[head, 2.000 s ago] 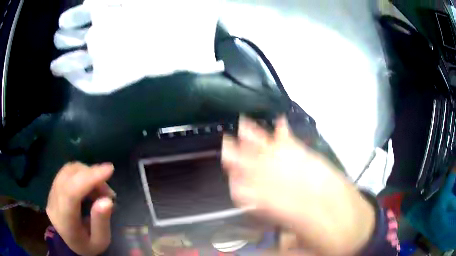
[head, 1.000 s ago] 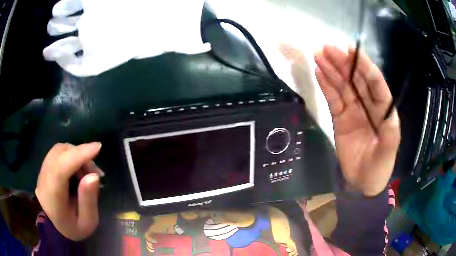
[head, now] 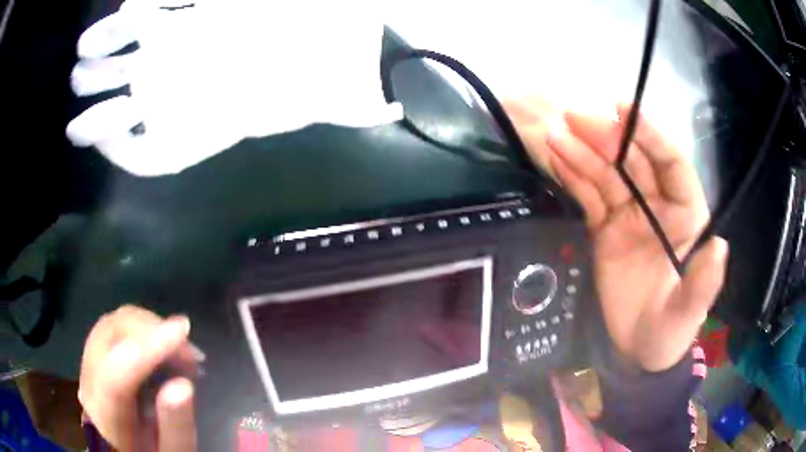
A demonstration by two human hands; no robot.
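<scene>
A black portable video speaker lies face up in front of me. Its display screen has a silver-white surround, and its round dial is at the right. My left hand is curled at the speaker's left end, thumb and forefinger a little apart; whether it grips anything is unclear. My right hand is raised palm up beside the speaker's right end. It holds a thin black-bordered clear window panel, tilted, with the fingers visible through it. The panel is apart from the screen.
A white work glove lies at the top left on the dark green mat. A black loop lies right of it, over a bright plastic sheet. Black housings stand at the far right.
Two seconds ago my right hand was blurred over the speaker's right part. It has moved right, uncovering the dial, and the panel has come into view. The whole view shifted slightly since one second ago.
</scene>
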